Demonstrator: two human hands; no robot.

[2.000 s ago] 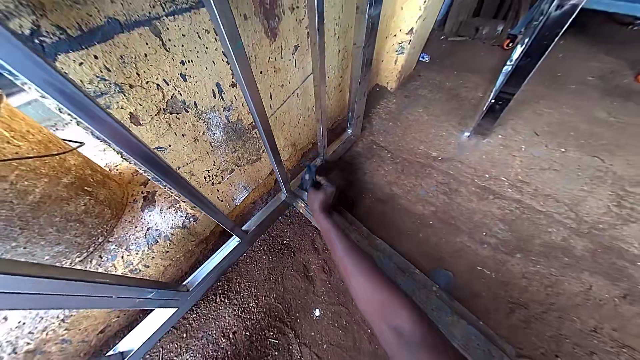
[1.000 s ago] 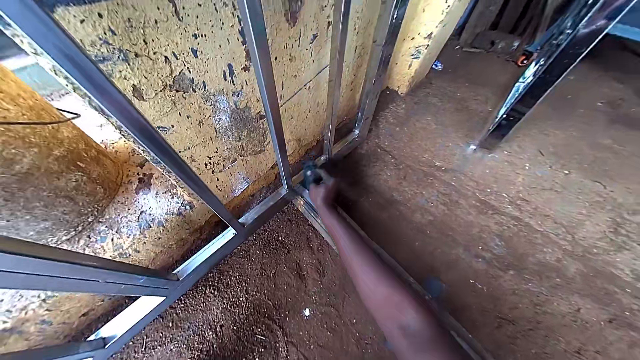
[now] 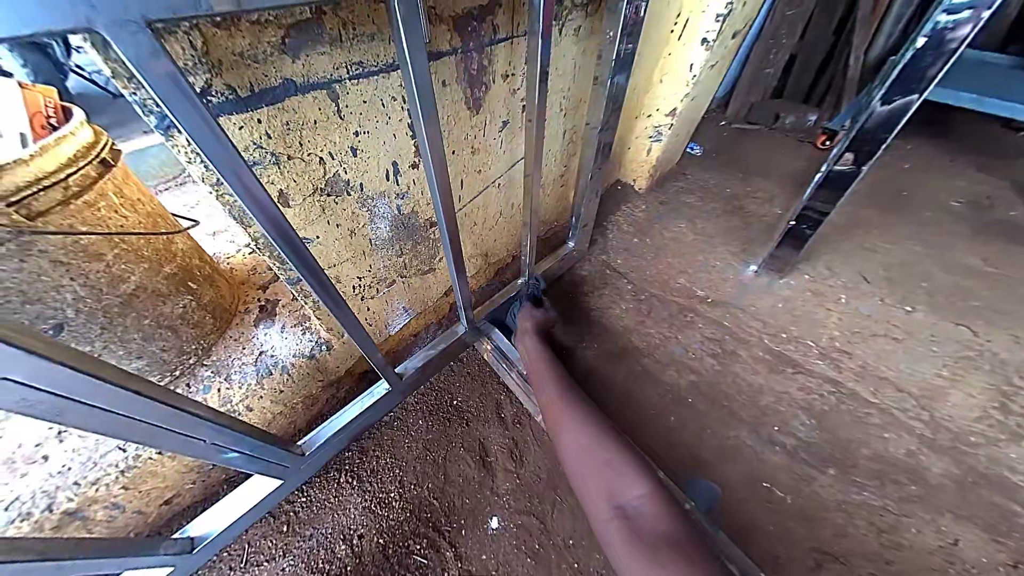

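My right hand [image 3: 534,318] reaches down to the bottom rail of a metal frame [image 3: 432,352] made of square tubes. It is closed on a dark cloth [image 3: 528,294], which lies against the foot of an upright tube [image 3: 534,160]. Beside the wrist, a long bar [image 3: 512,376] runs along the ground from the frame's bottom rail toward the lower right, partly hidden by my forearm. My left hand is out of view.
A yellow wall [image 3: 344,184] with peeling paint stands behind the frame. At the left is a dirty bucket [image 3: 120,264] with a wire handle. A shiny metal post [image 3: 848,160] slants at the right, before wooden planks [image 3: 788,64]. Brown soil [image 3: 416,472] covers the ground.
My right hand stays low by the frame's bottom rail with the dark cloth, shifting slightly along it. The view has tilted, and more of the bucket shows.
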